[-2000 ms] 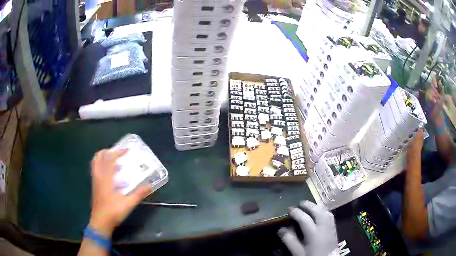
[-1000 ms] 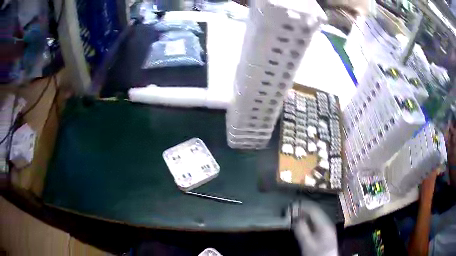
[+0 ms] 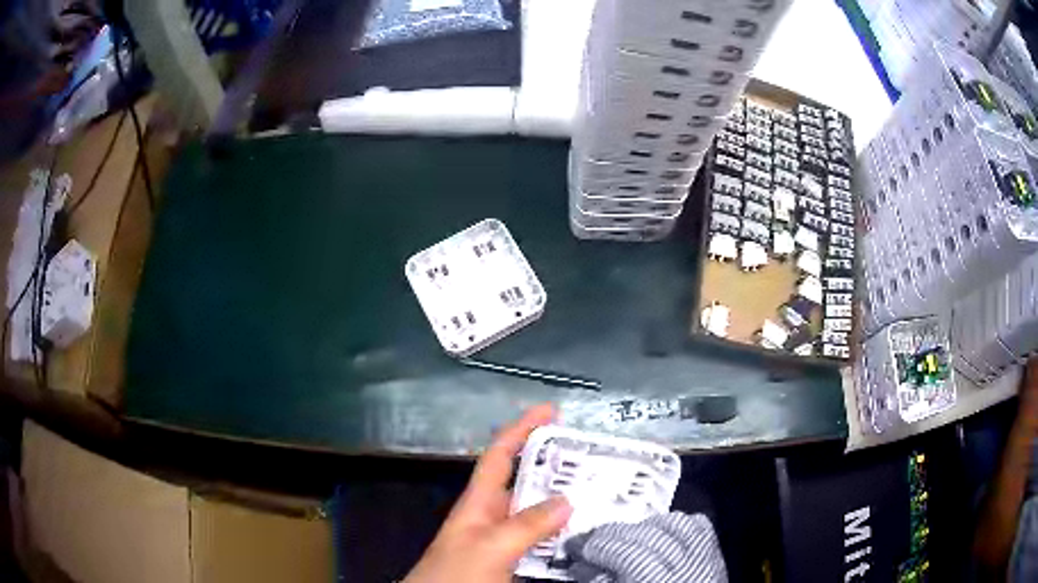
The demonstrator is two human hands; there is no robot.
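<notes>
My bare left hand [image 3: 489,512] holds a white square housing [image 3: 598,478] by its left side, over the lap at the bench's front edge. The housing's open, ribbed inside faces up. My gloved right hand [image 3: 655,549], in a striped grey-white glove, is at the housing's lower right; its fingertips are partly hidden, so its grip is unclear. Another white housing [image 3: 476,287] lies on the dark green bench [image 3: 262,285]. A thin metal strip [image 3: 535,372] lies just below it.
A tall stack of white housings [image 3: 643,125] stands behind. A shallow tray [image 3: 746,298] of white and black modules is right of it. Filled housings [image 3: 920,370] stand far right. A small black block [image 3: 715,408] lies near the edge. A black "Mitra" box [image 3: 814,512] is lower right.
The left hand has left the housing on the bench and now holds another one over the lap. The gloved hand has moved left to it. The view has shifted downward.
</notes>
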